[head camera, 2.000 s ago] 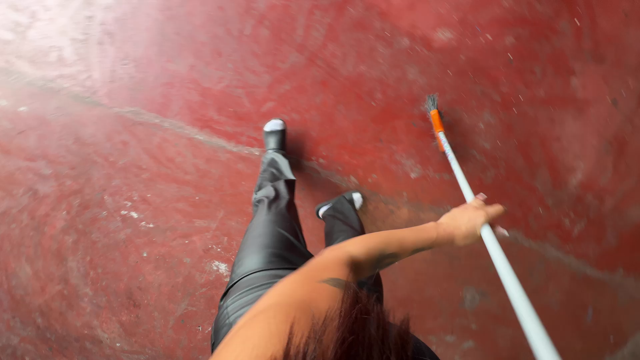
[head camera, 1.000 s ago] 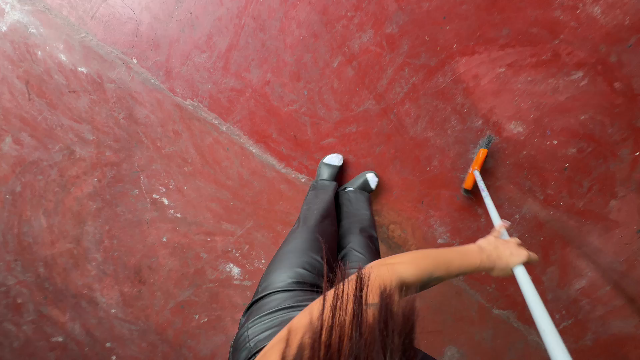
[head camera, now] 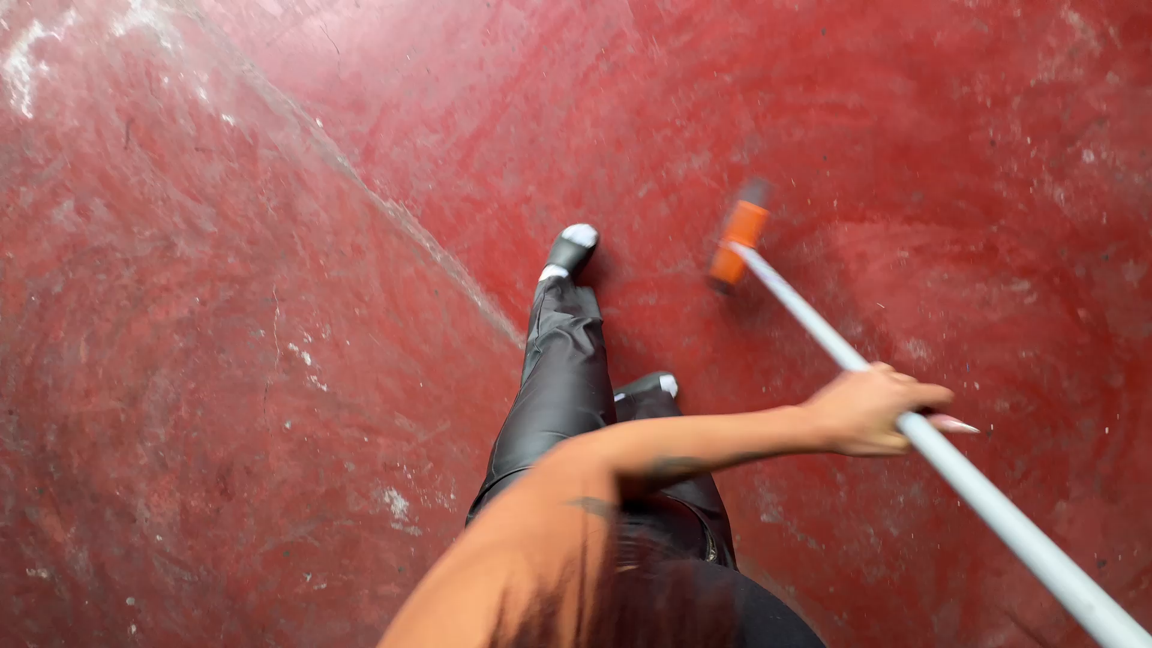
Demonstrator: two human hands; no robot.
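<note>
My left hand [head camera: 877, 409] grips the light-coloured pole [head camera: 999, 513] of a push broom or brush, with my left arm reaching across my body to the right. The pole runs from the lower right corner up to an orange brush head [head camera: 740, 238] with dark bristles at its ends. That head is motion-blurred and lies at the floor, right of my feet. My right hand is out of view, as is the upper end of the pole.
Red, worn concrete floor [head camera: 270, 378] spreads all around, with a pale seam [head camera: 405, 220] running diagonally to my legs. My forward foot [head camera: 573, 250] in a dark shoe stands ahead of the other foot [head camera: 650, 387]. Pale specks and stains mark the floor.
My feet were side by side one second ago; now one is ahead of the other. The brush head has moved closer to my legs and changed its angle. My left hand keeps its grip.
</note>
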